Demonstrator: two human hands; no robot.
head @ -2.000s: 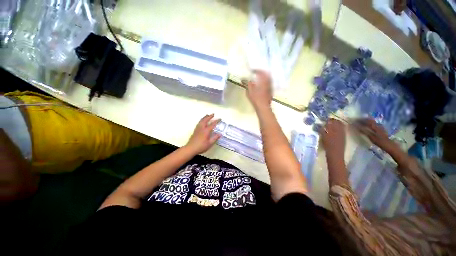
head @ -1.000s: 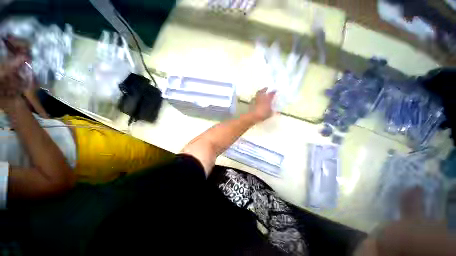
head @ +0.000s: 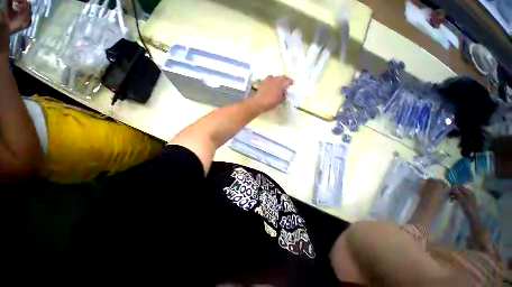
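Observation:
My left hand (head: 273, 92) is stretched out to the near end of a loose pile of slim white sticks (head: 306, 56). Its fingertips touch or nearly touch them; glare hides whether it grips one. My bare right arm shows at the bottom right, but its hand is not in view. A translucent inner tray (head: 263, 149) lies flat in front of me, with long pale shapes along it. A second tray (head: 330, 174) lies to its right with long pale shapes in its slots. A tall stack of nested trays (head: 208, 78) stands left of my hand.
A black adapter-like block (head: 132, 72) with a cord and clear bags (head: 78, 50) lie left. Small blue-grey pieces (head: 365, 95), long blue-and-clear packets (head: 418, 112) and a black bundle (head: 469, 106) lie right. A neighbour's hands (head: 429, 196) work over trays at right; another person sits left.
My right hand has left the white sticks and gone out of view to the right. My left hand has moved from the tray in front to the sticks. The neighbour's hands moved nearer the lower right.

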